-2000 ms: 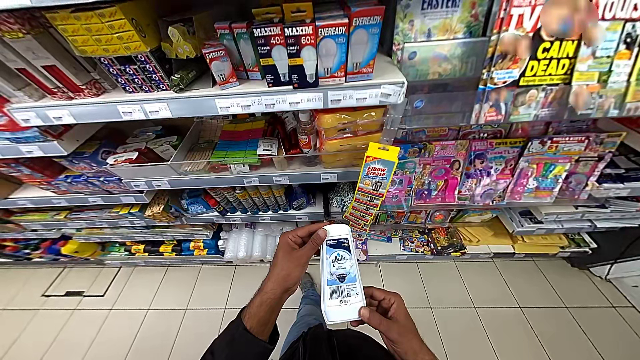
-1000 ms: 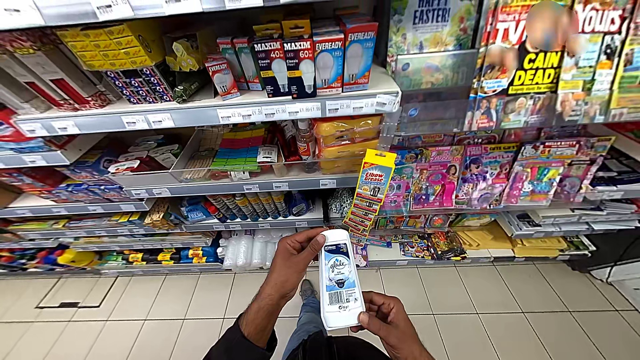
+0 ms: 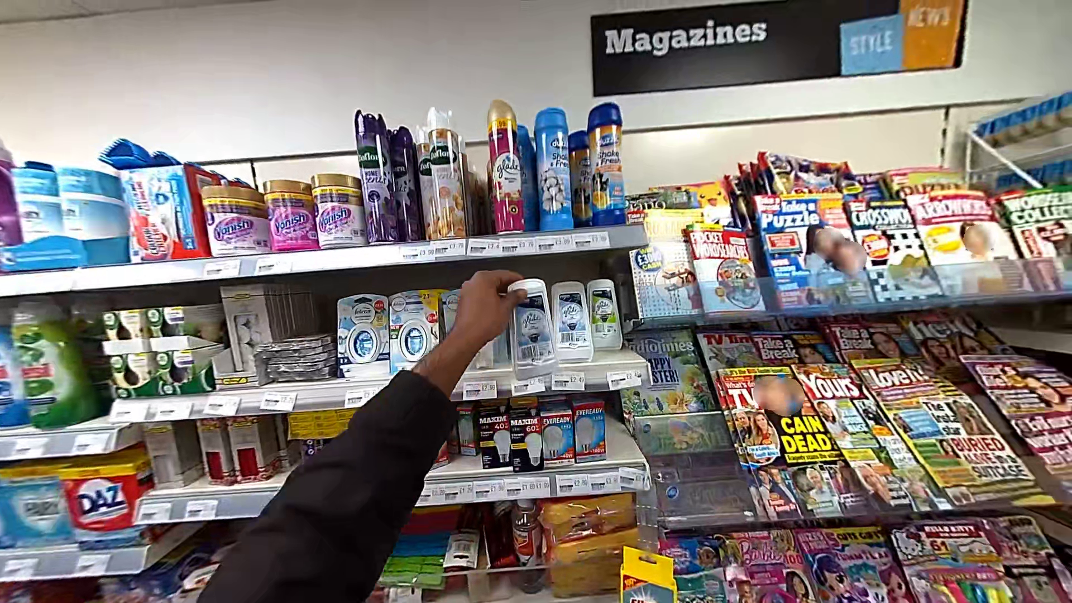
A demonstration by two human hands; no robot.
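My left hand [image 3: 490,308] reaches up from the lower left in a dark sleeve. Its fingers pinch the top left corner of a white Glade air freshener [image 3: 533,328], which stands upright at the front edge of the shelf. Right beside it on that shelf are a similar blue-labelled Glade air freshener [image 3: 573,322] and a green-labelled one [image 3: 605,315]. Partly behind my hand, to its left, are boxed air fresheners [image 3: 414,329]. Whether the held one rests on the shelf, I cannot tell. My right hand is out of view.
Aerosol cans [image 3: 505,167] and shaker bottles [image 3: 554,170] stand on the shelf above. Light bulb boxes [image 3: 526,434] sit below. Magazine racks [image 3: 775,440] fill the right side. A yellow hanging pack [image 3: 647,578] juts out at the bottom. Stain remover tubs [image 3: 291,215] are at upper left.
The view has swung up from the floor and lower shelves. The white air freshener, held low in both hands before, is now up at a shelf in my left hand. My right hand has left the view.
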